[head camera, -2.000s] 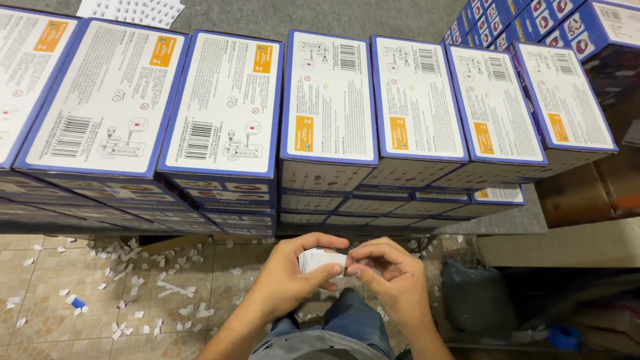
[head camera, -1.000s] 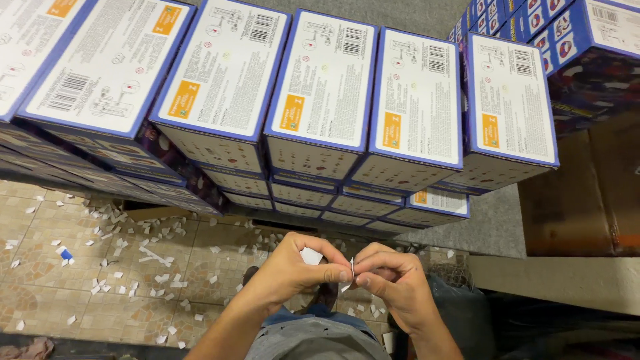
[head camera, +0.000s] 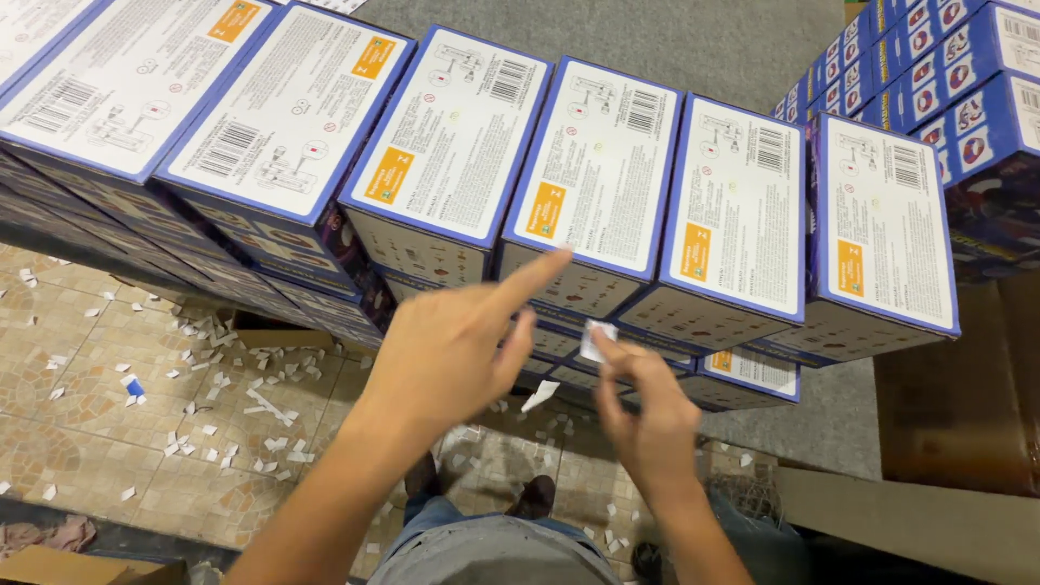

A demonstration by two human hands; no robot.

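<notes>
My left hand (head camera: 443, 349) reaches over the front of the box row with its index finger extended at the lower edge of a blue and white cardboard box (head camera: 597, 166); nothing shows in its grip, though part of it is blurred. My right hand (head camera: 650, 398) is just to the right and pinches a small white sticker (head camera: 598, 341) between thumb and fingers. Below and between the hands a white paper scrap (head camera: 540, 396) appears in mid-air over the floor. The boxes bear printed text, barcodes and orange labels on their upper faces.
Stacked boxes line the front of a grey-covered table (head camera: 650, 32). More blue boxes (head camera: 967, 106) stand at the right, near a brown cardboard box (head camera: 951, 406). White scraps (head camera: 268, 406) litter the tiled floor. Sheets of labels (head camera: 333, 4) lie at the top edge.
My hands have moved apart and toward the boxes. The left index finger is now extended, and a white scrap is separate from the hands. The small white stack seen in my left hand earlier no longer shows.
</notes>
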